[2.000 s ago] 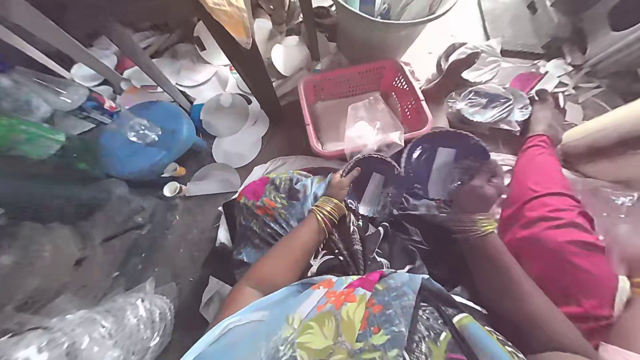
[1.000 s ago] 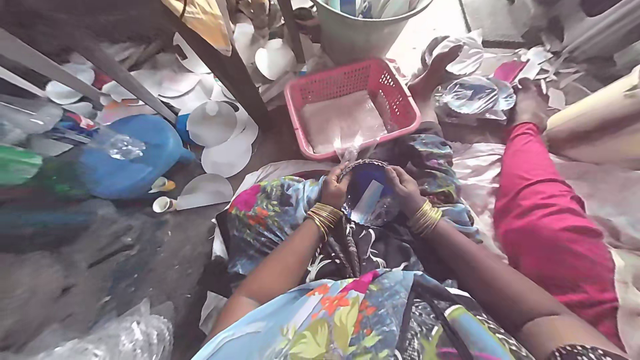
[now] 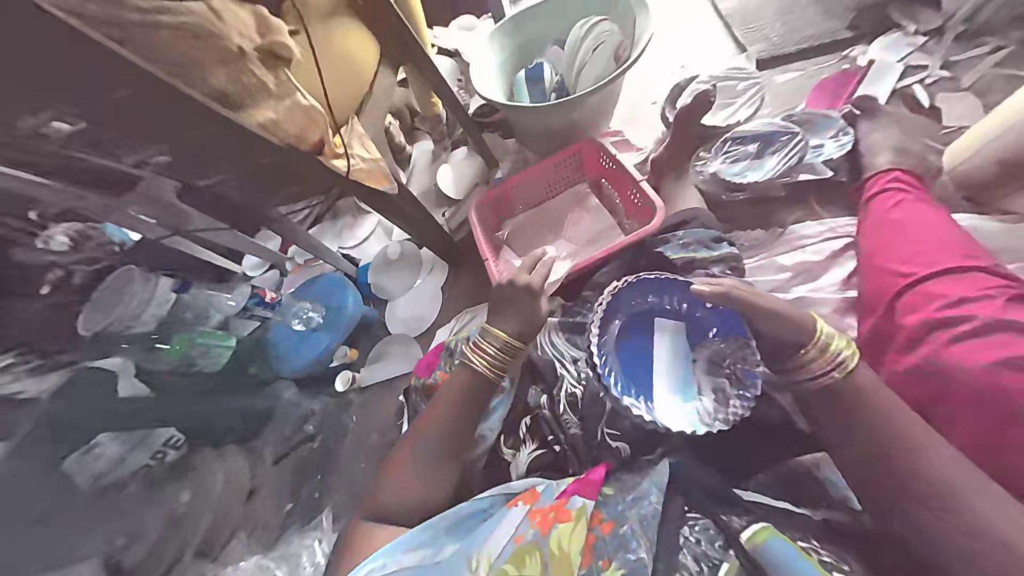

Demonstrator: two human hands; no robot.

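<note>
My right hand point(image 3: 740, 308) holds a blue plate with a scalloped rim point(image 3: 632, 360) by its right edge, above my lap. A white strip lies across the plate's middle, and shiny clear plastic covers part of it. My left hand point(image 3: 522, 292) is at the near left edge of a pink plastic basket point(image 3: 652, 216), its fingertips at a pale sheet or clear plastic there; whether they grip it cannot be told. Pale flat sheets lie in the basket. Both wrists wear gold-coloured bangles.
A pale green tub point(image 3: 560, 120) with plates stands behind the basket. Plastic-wrapped plates point(image 3: 760, 150) lie at the upper right, beside another person's hand point(image 3: 896, 136) and pink-clad limb. White discs point(image 3: 412, 300), a blue plastic vessel point(image 3: 316, 324) and a dark table frame are at left.
My hands, together on the plate one second ago, are now apart. The left has moved to the basket; the right keeps the plate, whose face now shows more fully.
</note>
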